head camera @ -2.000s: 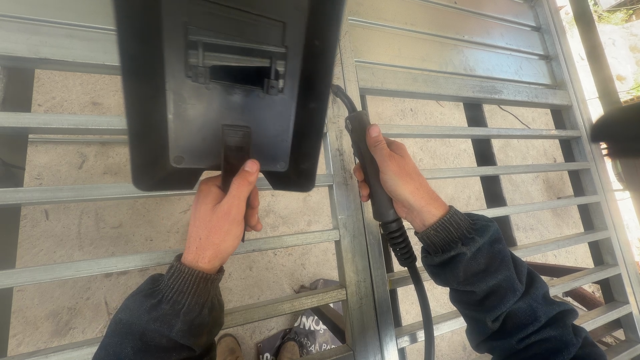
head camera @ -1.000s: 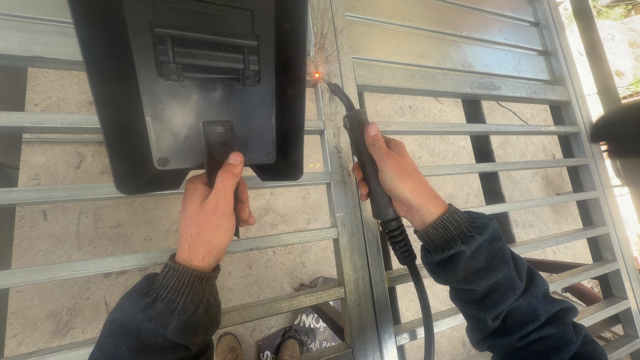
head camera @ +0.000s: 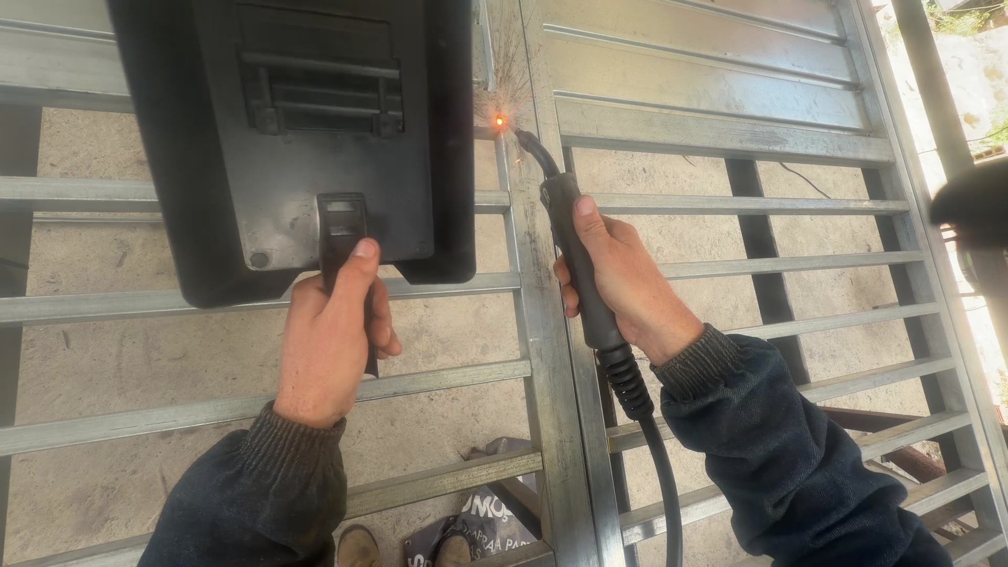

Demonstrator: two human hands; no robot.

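Note:
My left hand (head camera: pixel 335 335) grips the handle of a black hand-held welding shield (head camera: pixel 315 157), whose inner side faces me over the left part of a galvanized steel gate frame (head camera: pixel 551 339). My right hand (head camera: pixel 630 276) is closed around a black MIG welding torch (head camera: pixel 579 268), its bent neck pointing up and left. Just off the nozzle, an orange glowing spot (head camera: pixel 499 121) lies on the joint between a crossbar and the upright. Small spatter marks spread around it. The torch cable (head camera: pixel 665 480) runs down past my right sleeve.
Horizontal metal slats (head camera: pixel 795 264) cross the frame on both sides, with ribbed sheet panels (head camera: pixel 709 63) above. Dark beams lie beneath. Below the frame are a concrete floor, two shoe tips (head camera: pixel 358 547) and a printed sheet (head camera: pixel 492 512). A dark object (head camera: pixel 972 205) juts in at right.
Since two seconds ago the shield has shifted left with my left hand, uncovering the joint by the torch tip. The orange glow there shows in the middle frame and now, not in the first.

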